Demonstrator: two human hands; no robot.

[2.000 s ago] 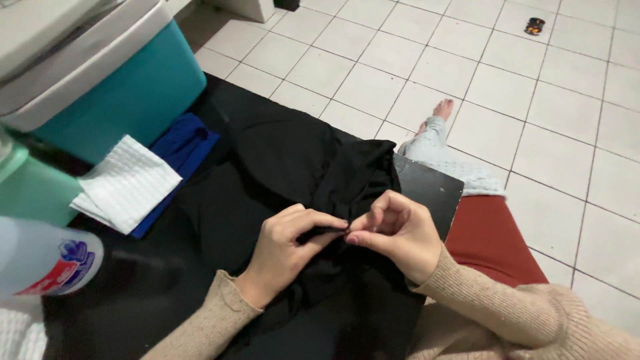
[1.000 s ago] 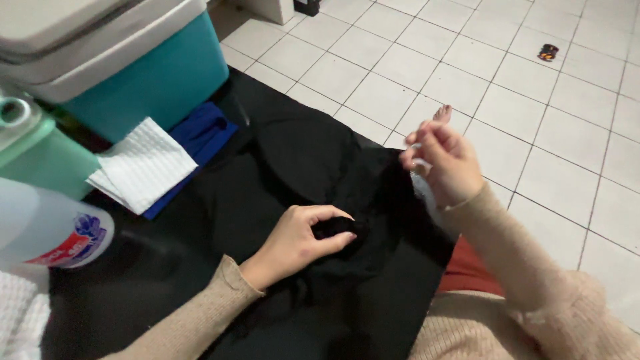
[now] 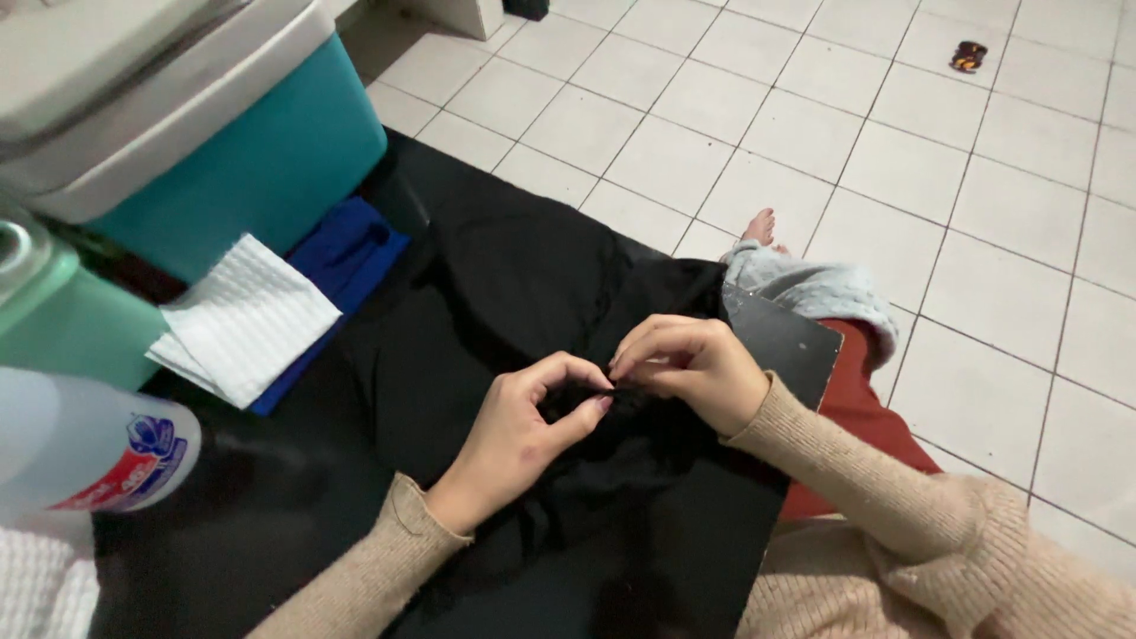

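Black fabric (image 3: 524,266) lies spread and rumpled over a dark tabletop (image 3: 781,333). My left hand (image 3: 532,426) pinches a raised fold of it between thumb and forefinger. Close by on the right, my right hand (image 3: 692,359) has its thumb and fingertips together at the same fold, almost touching the left fingertips. Whether something thin, such as a needle or thread, is between the right fingertips cannot be made out.
At the left stand a teal bin with a pale lid (image 3: 257,151), a green container (image 3: 71,311) and a plastic bottle (image 3: 106,444). A folded white cloth (image 3: 253,319) overlaps a blue cloth (image 3: 355,253). A dark small object (image 3: 968,57) lies on the tiled floor (image 3: 799,124).
My right hand, raised away from the fabric one second ago, is back down beside my left hand. My left hand has kept its pinch on the black fabric.
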